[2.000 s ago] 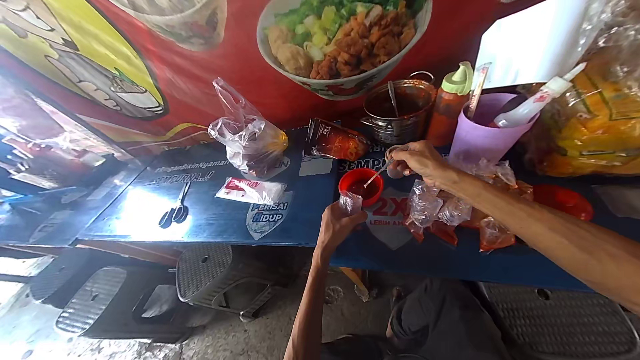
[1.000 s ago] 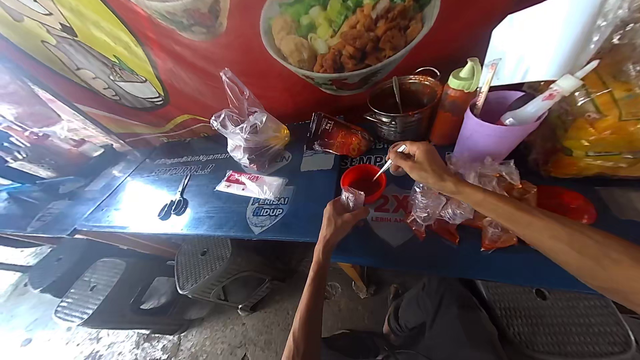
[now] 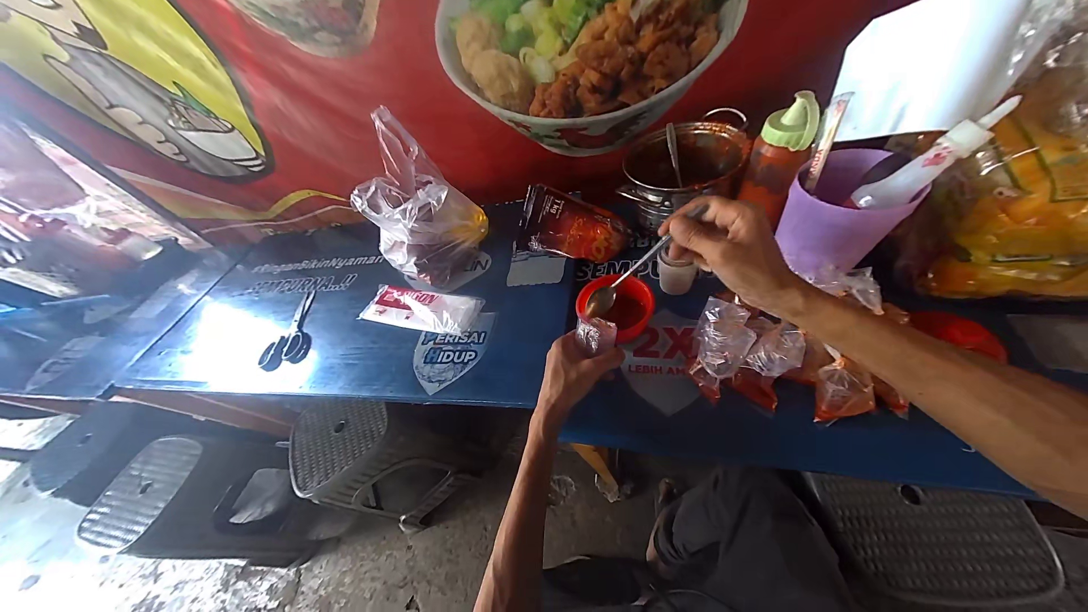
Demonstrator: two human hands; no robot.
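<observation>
My right hand (image 3: 722,246) grips the handle of a metal spoon (image 3: 602,299), whose bowl is over the near left side of a red plastic bowl (image 3: 650,310) with dark reddish sauce inside. Against that rim, my left hand (image 3: 574,370) holds a small clear plastic bag (image 3: 595,337) by its top. Under my right hand stands a small whitish cup (image 3: 677,274). Several tied bags of red sauce (image 3: 844,389) lie to the right, below my right forearm. Behind my right hand is a metal pot (image 3: 687,161) of dark sauce with a spoon in it.
A sauce squeeze bottle (image 3: 772,166), a purple container (image 3: 837,225) and a large bag of yellow packets (image 3: 1003,229) stand at the right. A red seasoning pouch (image 3: 569,225), a knotted plastic bag (image 3: 421,225), a plastic packet (image 3: 421,308) and scissors (image 3: 293,340) lie leftward. Stools (image 3: 340,450) are below the table.
The spoon, lower in the red bowl a second ago, is now at the rim beside the small bag. My right hand has lifted slightly, while my left hand stays at the bowl with the bag.
</observation>
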